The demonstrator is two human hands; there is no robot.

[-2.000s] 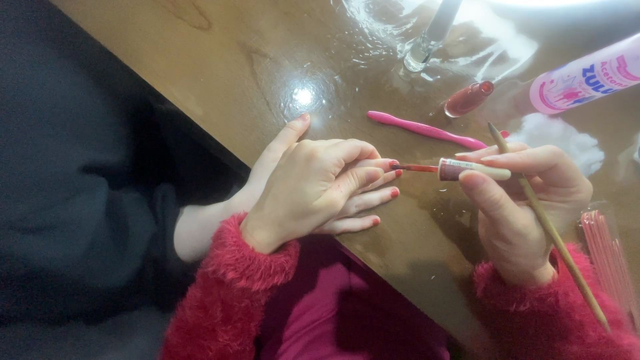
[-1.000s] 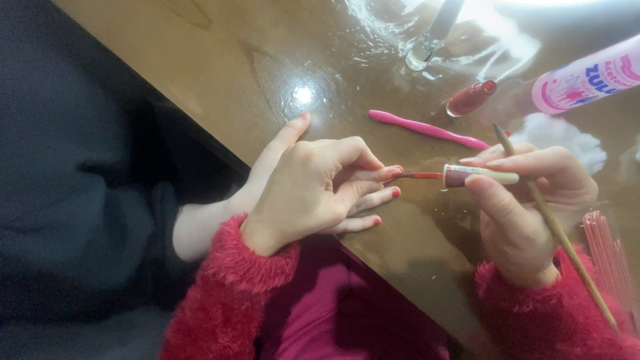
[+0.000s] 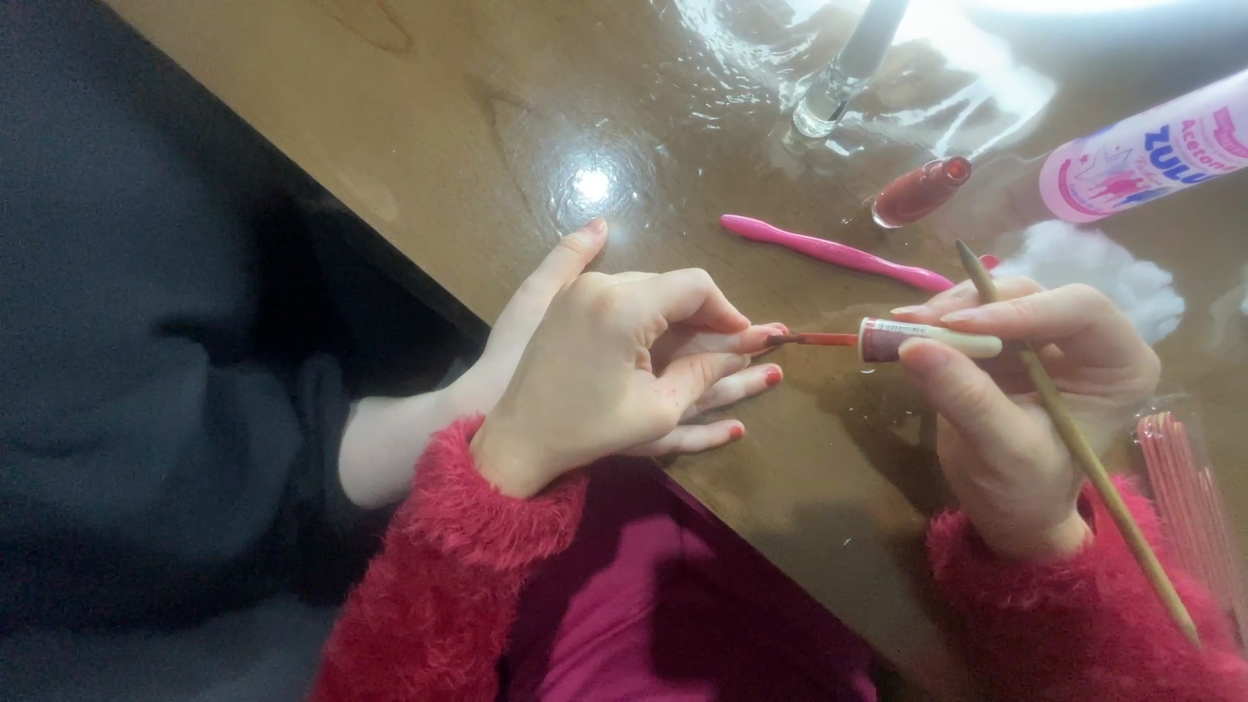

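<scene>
My left hand (image 3: 595, 361) lies over another person's hand (image 3: 551, 276) and pinches one of its fingers near the tip. Red polish shows on several of that person's nails. My right hand (image 3: 1033, 390) holds a nail polish brush (image 3: 926, 341) by its cream-coloured cap, and the bristles touch the nail of the pinched finger. A thin wooden stick (image 3: 1082, 448) also rests between the fingers of my right hand, slanting down past the wrist. Beyond my right hand an uncapped red nail polish bottle (image 3: 919, 192) stands on the wooden table (image 3: 439, 185).
A pink plastic tool (image 3: 834, 252) lies just past the brush. Cotton wool (image 3: 1097, 273) and a pink acetone bottle (image 3: 1141, 146) are at the right, with a clear glass bottle (image 3: 824, 102) farther back. Several pink sticks (image 3: 1185, 487) lie near my right sleeve. The other person's dark sleeve (image 3: 322, 458) is at the left.
The pinched finger and the brush tip have shifted slightly since two seconds ago, and my left index finger is more bent. Both hands keep their holds.
</scene>
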